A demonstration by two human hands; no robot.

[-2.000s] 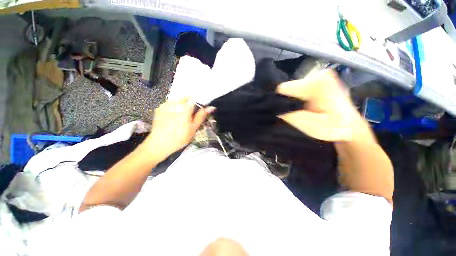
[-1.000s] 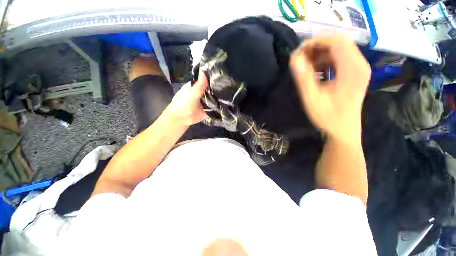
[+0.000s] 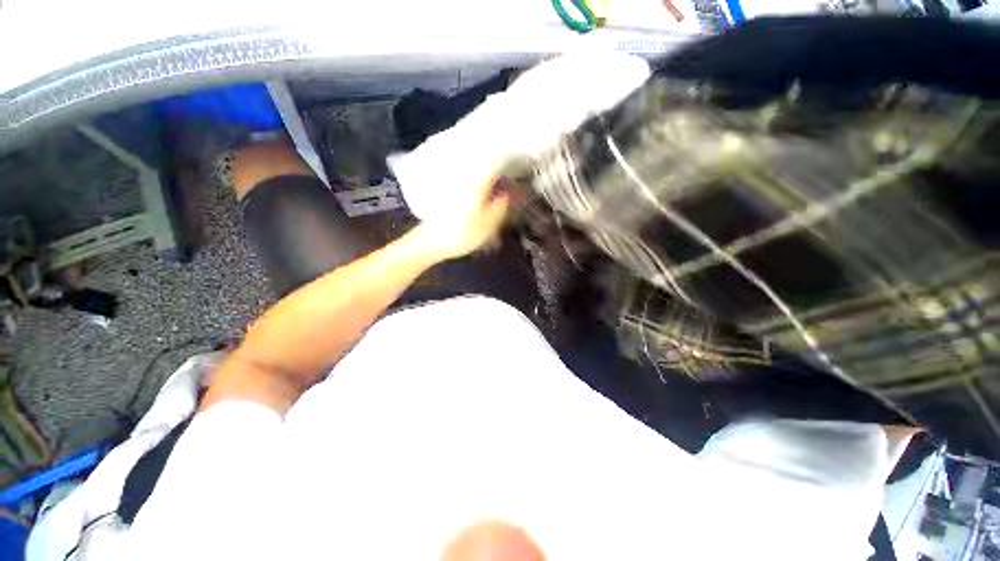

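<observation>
The plaid garment piece (image 3: 768, 241), dark with cream check lines, is spread wide and blurred across the right side, over my lap and the table's edge. Its far border is plain black cloth (image 3: 833, 55). A white inner piece (image 3: 526, 115) lies at its left end. My left hand (image 3: 479, 219) is closed on the bunched cloth where the plaid and white pieces meet. My right hand is hidden behind the plaid cloth; only the right sleeve and a bit of the arm show at the lower right.
The white table's edge (image 3: 219, 60) with ruler markings crosses the top. Green and yellow scissors (image 3: 579, 13) lie at the top edge. A table leg and blue part (image 3: 236, 110) stand below. White cloth (image 3: 165, 411) and a blue bin (image 3: 49, 479) are at lower left.
The plaid cloth has opened out from a bunch and swung up to the right, covering my right hand. The white piece shows again. My left hand has moved slightly right. The view has shifted.
</observation>
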